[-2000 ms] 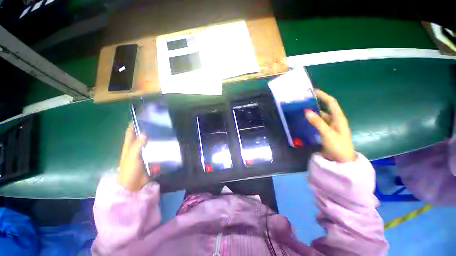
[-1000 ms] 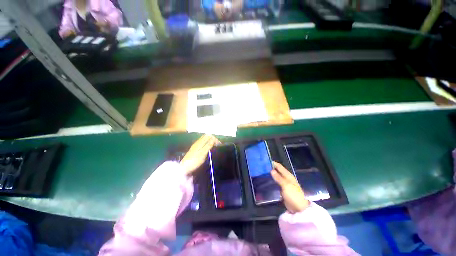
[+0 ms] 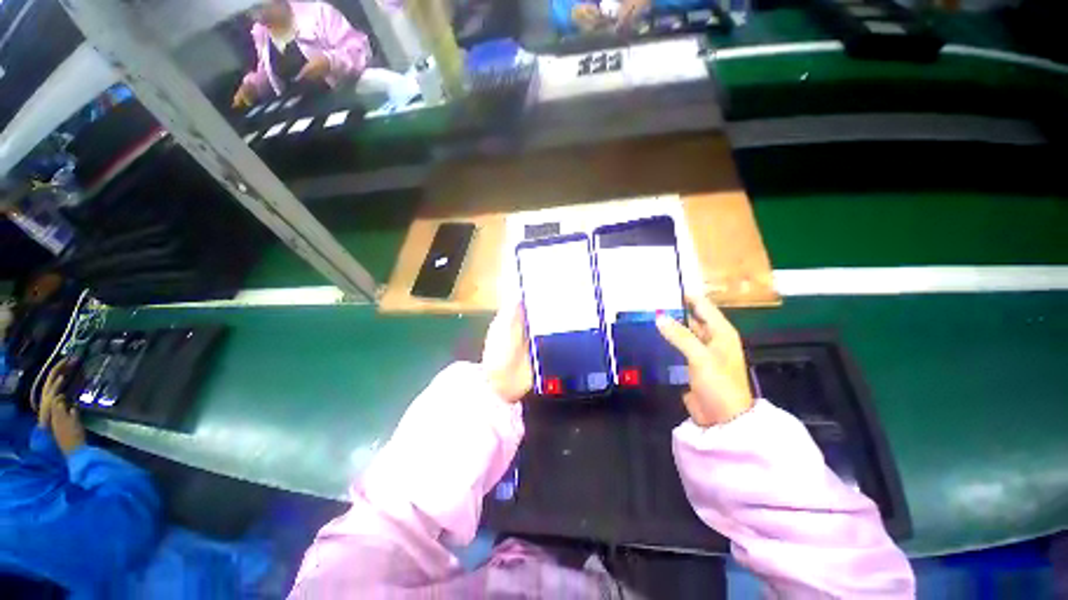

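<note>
My left hand (image 3: 507, 355) holds a smartphone (image 3: 563, 307) by its left side. My right hand (image 3: 717, 366) holds a second smartphone (image 3: 643, 281) by its right side, the thumb over its screen. Both are raised side by side above the black tray (image 3: 884, 475). Their screens are lit white above and dark blue below, with a red button at the bottom. The tray's middle pockets below them look empty. A dark phone (image 3: 812, 399) lies in the right pocket. A lit edge of another phone (image 3: 507, 482) shows by my left sleeve.
A tan board (image 3: 750, 260) behind bears paper (image 3: 693, 229) and a dark phone with a white label (image 3: 445, 260). A metal post (image 3: 240, 182) stands left. Another filled tray (image 3: 152, 375) lies left near a worker in blue (image 3: 82, 486). Another worker in pink (image 3: 316, 41) sits across.
The two middle phones are out of the tray and raised, one in each hand. My left hand has taken hold of the left one. The view has shifted, showing more at left.
</note>
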